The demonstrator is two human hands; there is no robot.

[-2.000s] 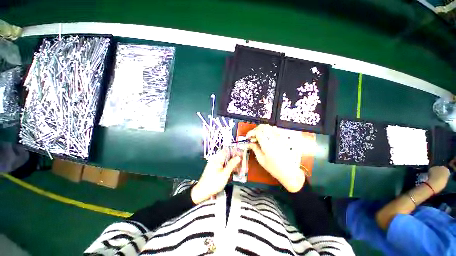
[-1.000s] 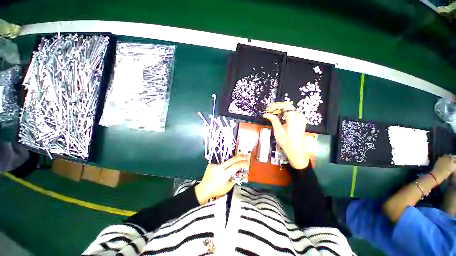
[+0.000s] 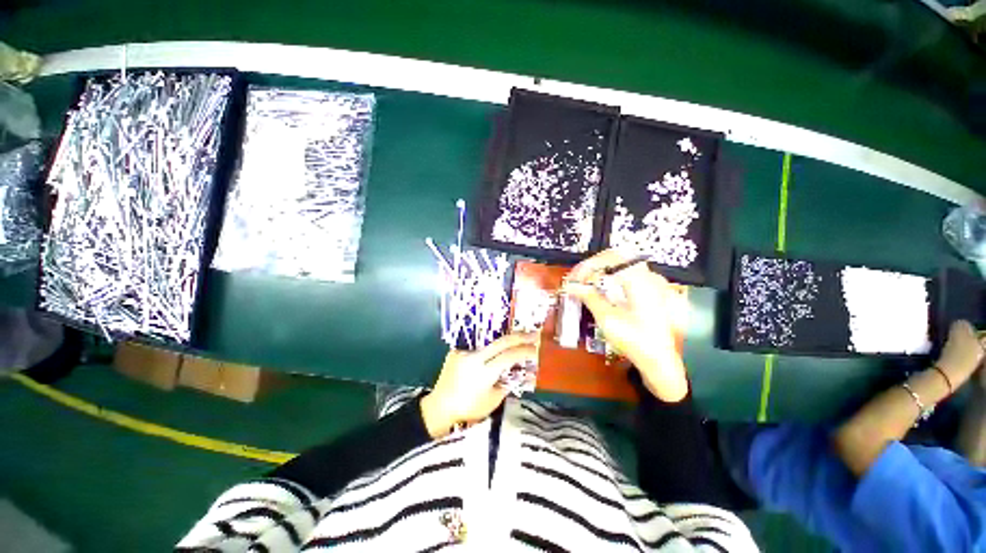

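Observation:
My left hand point(image 3: 474, 387) is at the left edge of the orange-red board point(image 3: 584, 373), its fingers closed around small silvery pieces point(image 3: 521, 376). My right hand point(image 3: 633, 313) is over the board, pinching a thin dark tweezers-like tool point(image 3: 625, 265). Whether its tip holds a part is too small to tell. Silver and white fixture blocks point(image 3: 571, 320) lie on the board, partly hidden by my right hand. Loose white-silver strips point(image 3: 472, 294) lie left of the board. Beyond it stand two black trays, the left with fine pale parts point(image 3: 544, 205), the right with chunkier white parts point(image 3: 657, 227).
A black bulk tray of strips point(image 3: 135, 205) is at the far left, beside a clear bag of strips point(image 3: 294, 184). Neighbouring parts trays point(image 3: 830, 308) are at right, near another person's arm point(image 3: 897, 421). Cardboard boxes point(image 3: 216, 378) sit below the bench edge.
My right hand first reached from the board to the front of the right-hand parts tray, then came back toward me over the board. My left hand moved slightly away from it, down and left.

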